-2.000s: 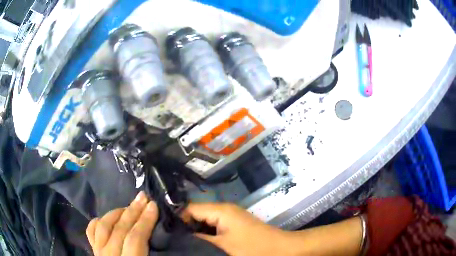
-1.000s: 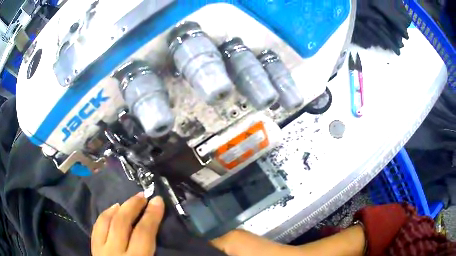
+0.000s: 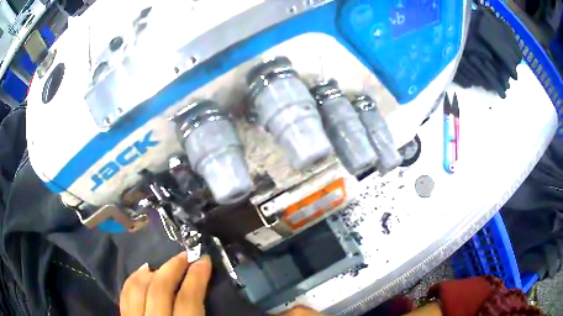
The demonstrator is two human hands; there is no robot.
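Note:
A dark fabric panel (image 3: 92, 262) lies left of and under the needle area of the white overlock machine (image 3: 204, 37). My left hand (image 3: 166, 290) presses its fingers on the dark cloth right at the presser foot (image 3: 194, 250); the hand is cut off by the lower edge. My right hand (image 3: 300, 310) shows only as a sliver at the bottom edge, so its fingers and any hold on the cloth are hidden. The cloth edge runs below the foot, beside the grey trim tray (image 3: 271, 278).
Pink and blue thread snips (image 3: 451, 136) and a grey disc (image 3: 424, 186) lie on the white table (image 3: 481, 179). Dark lint is scattered by the tray. A dark cloth bundle (image 3: 487, 52) lies at the back right. A blue basket (image 3: 494, 253) stands beyond the table's ruler edge.
My right hand has moved down and left the picture almost wholly, off the cloth near the foot. My left hand stays by the foot. The view has shifted, showing more of the control panel.

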